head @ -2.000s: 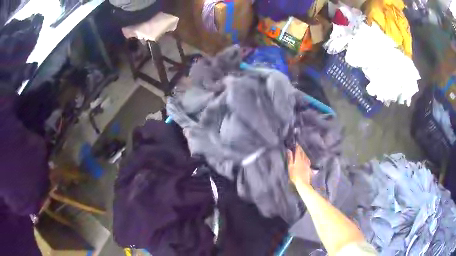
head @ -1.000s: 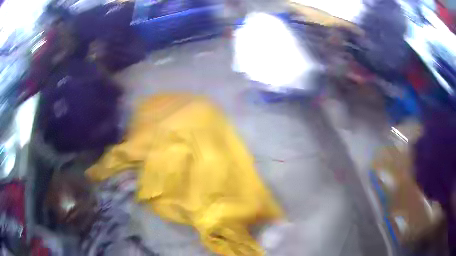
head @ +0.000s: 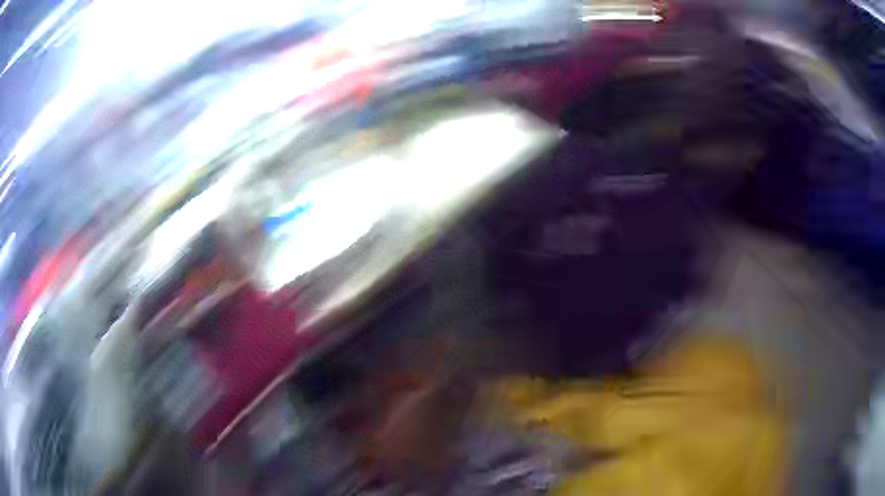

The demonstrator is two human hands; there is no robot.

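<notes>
The view is strongly blurred, and neither my left hand nor my right hand can be made out. A mustard yellow cloth (head: 694,426) lies on the floor at the lower right. A large dark purple heap (head: 592,262) is just behind it, right of centre. The grey-purple bundle cannot be seen in this view.
A bright white worktable (head: 408,184) runs slantwise across the upper middle, with a small blue item on it. A dark red cloth (head: 247,344) hangs by its near left end. Grey floor (head: 815,320) shows at the right. Blurred clutter lies at the bottom middle.
The view has swung left from the yellow cloth, which now sits at the lower right. The white worktable has come into view. The forearm and hand seen on the grey-purple bundle earlier are gone.
</notes>
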